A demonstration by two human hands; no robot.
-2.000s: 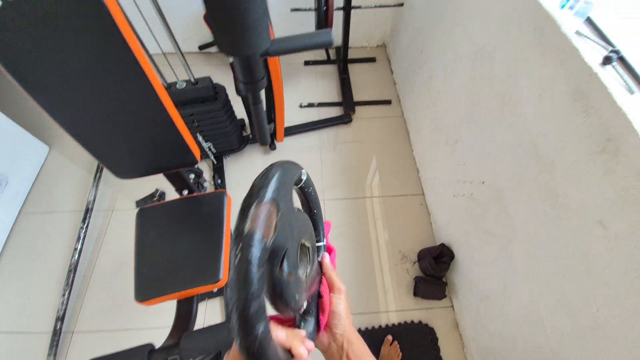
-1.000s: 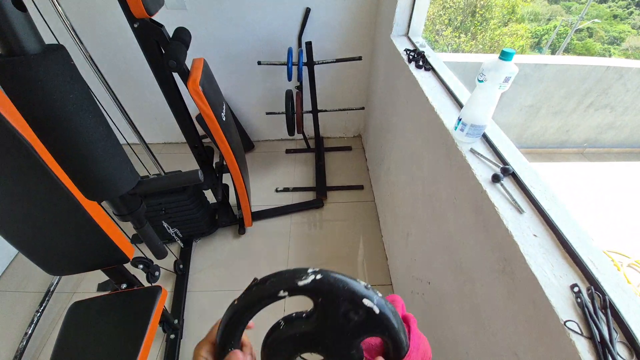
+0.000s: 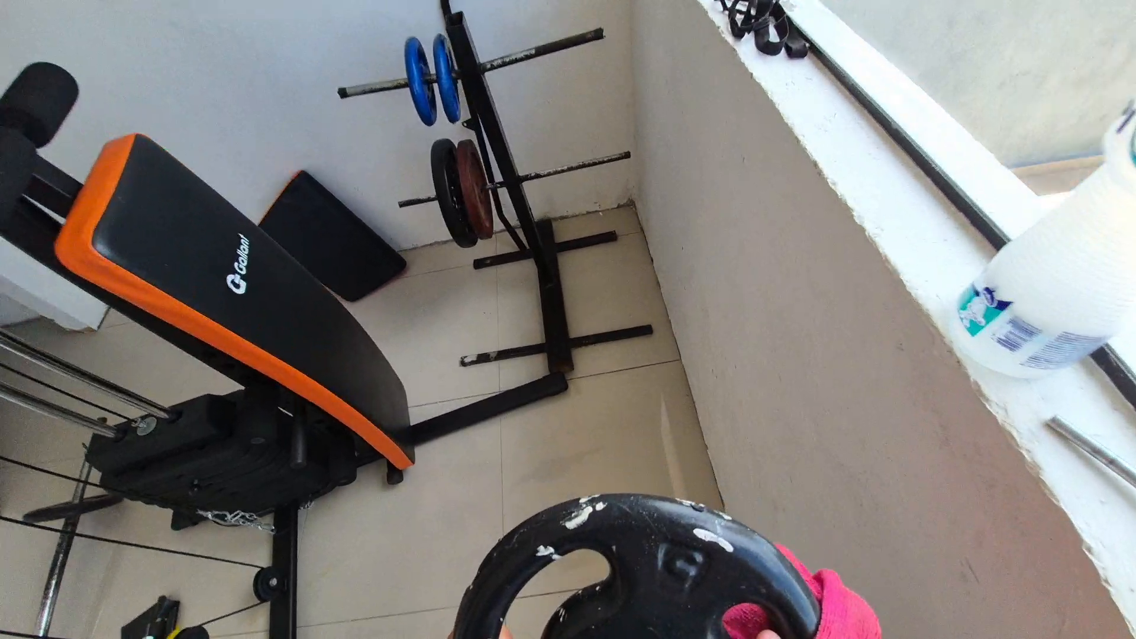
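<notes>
A black weight plate [image 3: 661,568] with grip holes and chipped white patches is held up at the bottom of the view. Only fingertips of my left hand [image 3: 505,632] show, at the plate's left rim; the rest is cut off by the frame. At the right grip hole a fingertip of my right hand [image 3: 766,634] is just visible, against a pink cloth [image 3: 843,608] that wraps the plate's right rim. Beyond the plate stands a black plate rack [image 3: 510,151], with blue plates [image 3: 420,82] on its upper bar and a black plate [image 3: 453,193] beside a reddish-brown plate [image 3: 475,189] on the lower one.
A multi-gym with a black-and-orange backrest [image 3: 257,284] and weight stack [image 3: 213,448] fills the left. A black pad [image 3: 333,240] leans on the back wall. Along the right runs a low wall with a white ledge [image 3: 887,231], bearing a white bottle [image 3: 1047,275], a metal rod [image 3: 1092,451] and black straps [image 3: 765,25].
The view has swung up from the floor towards the rack, which now appears larger. My hands still hold the plate and pink cloth, now lower in view and mostly out of frame.
</notes>
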